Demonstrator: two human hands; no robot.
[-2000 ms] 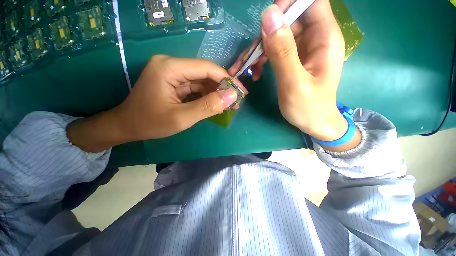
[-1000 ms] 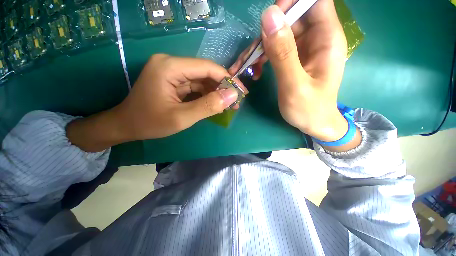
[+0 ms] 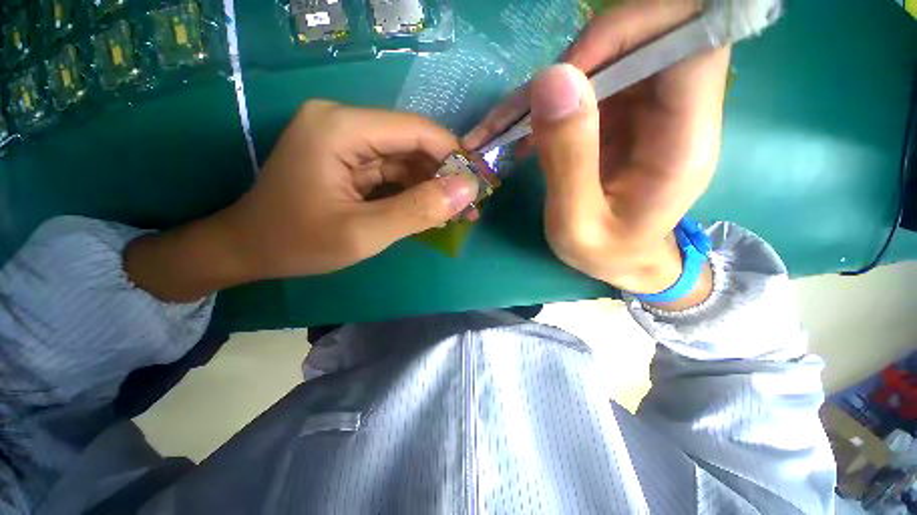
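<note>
My left hand pinches a small square circuit board module between thumb and fingertips, with its silver-grey side showing. My right hand holds silver-white tweezers with a pale wrapped rear end. The tweezer tips are at the module's upper edge; whether they touch it or grip a piece cannot be told. A small yellow-green film piece lies below the module, partly hidden by my left hand. A clear liner sheet with rows of marks lies beyond my fingers.
A clear blister tray with green-gold modules is at the upper left. Silver-grey modules sit in tray pockets at the top. A white line crosses the green mat. A dark cable is at the right edge.
My right hand has tilted and shifted, and the tweezers now lie flatter with their wrapped rear end in view. My left hand and the module have barely moved. The large yellow-green film is now mostly covered.
</note>
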